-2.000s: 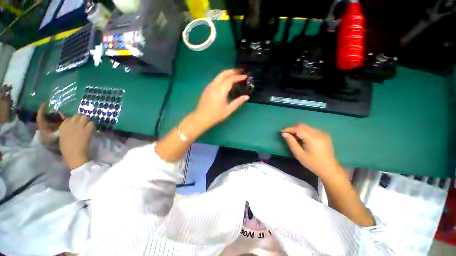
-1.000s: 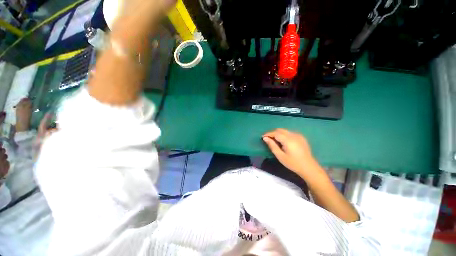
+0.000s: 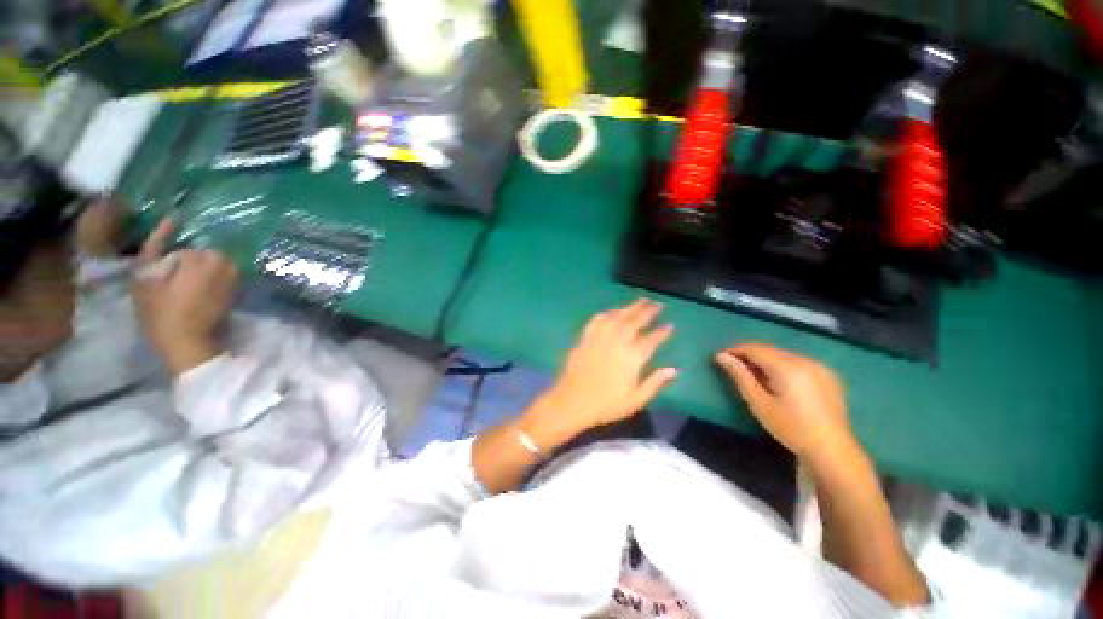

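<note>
The press fixture (image 3: 774,305), a black base with a pale label strip, stands on the green mat. Two red clamp handles (image 3: 699,151) (image 3: 919,187) rise above its left and right parts. The seats under them are too dark and blurred to read. My left hand (image 3: 611,366) is over the mat near the bench edge, left of and below the fixture, fingers spread, with nothing visible in it. My right hand (image 3: 792,397) rests at the bench edge in front of the fixture, thumb and fingers curled together; whether something small is between them cannot be told.
A tape roll (image 3: 558,140) lies behind left of the fixture, beside a dark grey dispenser (image 3: 454,139). A black cable (image 3: 466,281) crosses the mat. A neighbouring worker's hand (image 3: 188,296) is at the left, near a dotted sheet (image 3: 317,256). A white blister tray (image 3: 1010,562) is at lower right.
My left hand was raised high at upper left and has come down to the mat. Two red handles now show where one showed before. My right hand keeps its curled pose. The view has shifted.
</note>
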